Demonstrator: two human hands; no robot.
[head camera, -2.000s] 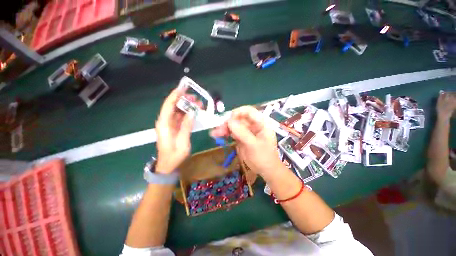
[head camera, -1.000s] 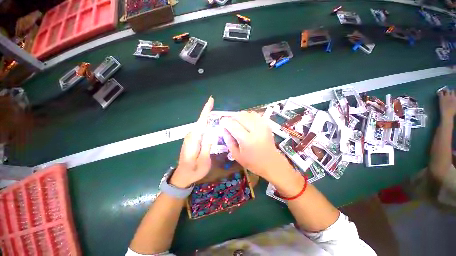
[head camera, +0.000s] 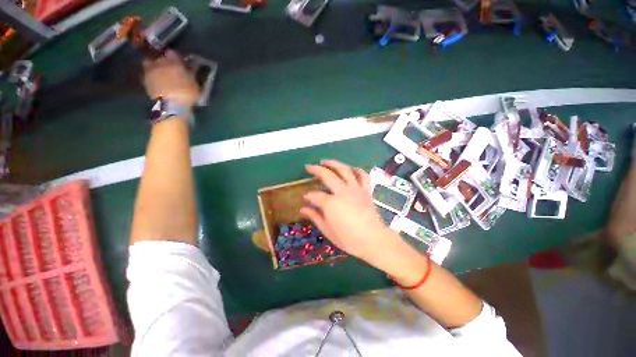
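My left hand (head camera: 169, 78) is over the far belt, beside a framed housing (head camera: 202, 80). Its fingertips are blurred and partly hidden, so I cannot tell whether it grips anything. My right hand (head camera: 349, 213) is above the right side of the open cardboard parts box (head camera: 266, 222), with fingers spread and nothing visible in it. Small blue-grey and red parts (head camera: 300, 244) fill the bottom of the box. To the right is a heap of white housings (head camera: 512, 171) with brown pieces. A housing with a blue part (head camera: 397, 24) lies on the far belt.
A pink-red compartment tray (head camera: 56, 268) is at the left edge. A white rail (head camera: 279, 139) runs between bench and belt (head camera: 279, 90). Several other housings lie along the belt. Another person's arm (head camera: 624, 209) is at the right edge.
My hands have parted from the housing they held together. My left hand has moved far up and left, and my right hand down over the box. Another blue-part housing now lies on the belt.
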